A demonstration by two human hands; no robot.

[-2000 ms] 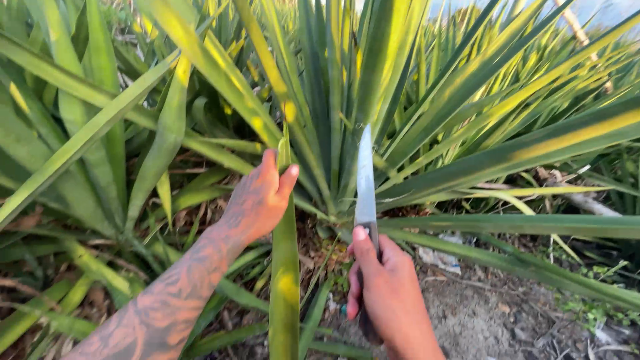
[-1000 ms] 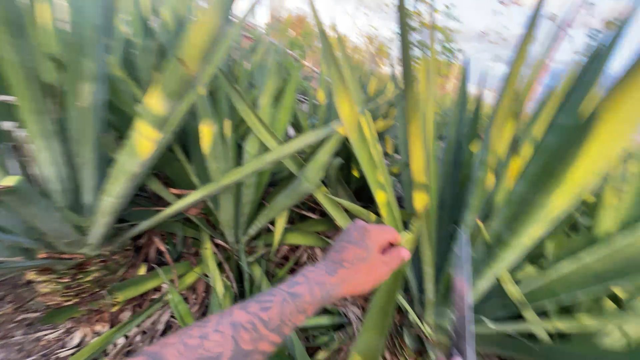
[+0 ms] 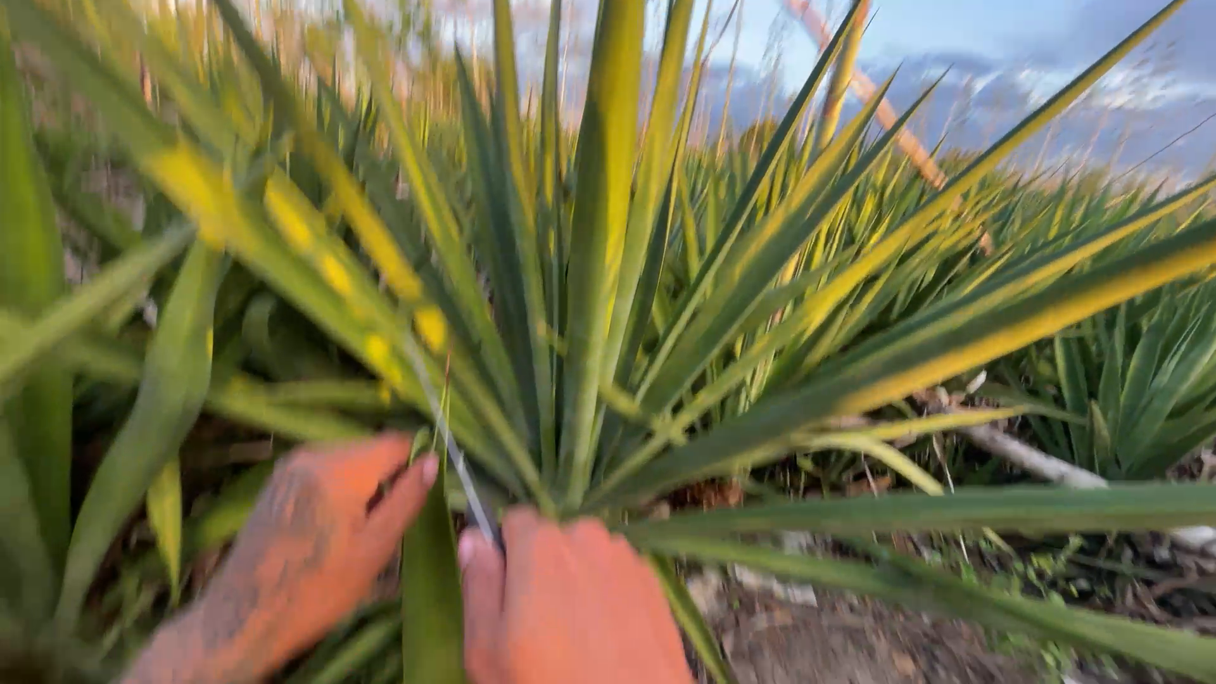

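A long green agave-like leaf (image 3: 433,579) stands upright at the lower centre, its tip pinched between the thumb and fingers of my left hand (image 3: 328,532). Close on its right, my right hand (image 3: 579,603) grips a knife whose thin blade (image 3: 456,451) points up and to the left, seen nearly edge-on beside the leaf tip. The knife's handle is mostly hidden in my fist. Whether the blade touches the leaf cannot be told. Behind both hands spreads a large spiky plant (image 3: 594,380) with stiff green leaves, lit yellow in places.
Broad leaves (image 3: 161,418) crowd the left side. Long low leaves (image 3: 902,513) reach across the right, over bare soil (image 3: 817,636) with debris. A pale dry stick (image 3: 1031,456) lies at the right. More spiky plants fill the background, with a leaning pole (image 3: 893,119).
The knife, upright and right of the held leaf two seconds ago, now slants left beside the leaf's tip. My right hand has come close to my left hand. The view has swung away and back.
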